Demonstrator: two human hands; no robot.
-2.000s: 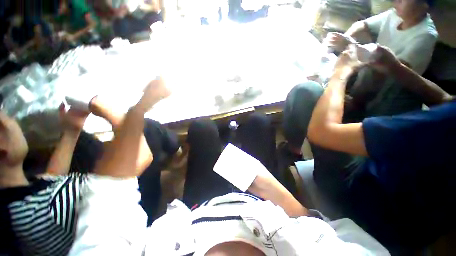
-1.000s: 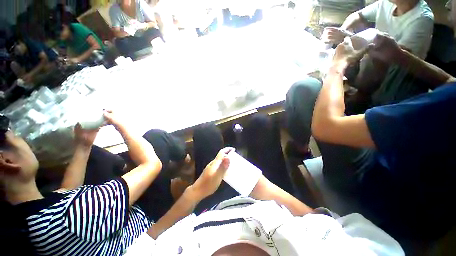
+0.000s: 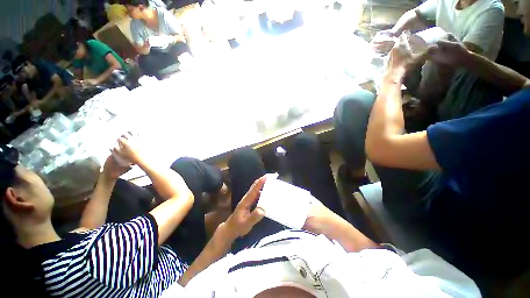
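Note:
A white, smooth, block-like plastic part [image 3: 283, 202] is held over my lap, tilted. My left hand [image 3: 244, 211] is at its left side, with the fingers along the upper left edge and the thumb near the lower left corner. My right hand [image 3: 315, 215] holds the part from the right; most of its fingers are hidden behind the part. The part's open end cannot be made out.
The glare-washed table [image 3: 215, 110] is ahead, with several greyish parts [image 3: 282, 118] near its edge. A jumbled pile [image 3: 58, 139] lies left. A person in stripes [image 3: 116, 256] sits close left, one in dark blue [image 3: 482, 157] close right. A small pale cap [image 3: 280, 152] shows below the table edge.
My left hand has come back from over the table to the part's left side, and its fingers have spread a little since one second ago. The part has turned slightly; my right hand still holds it.

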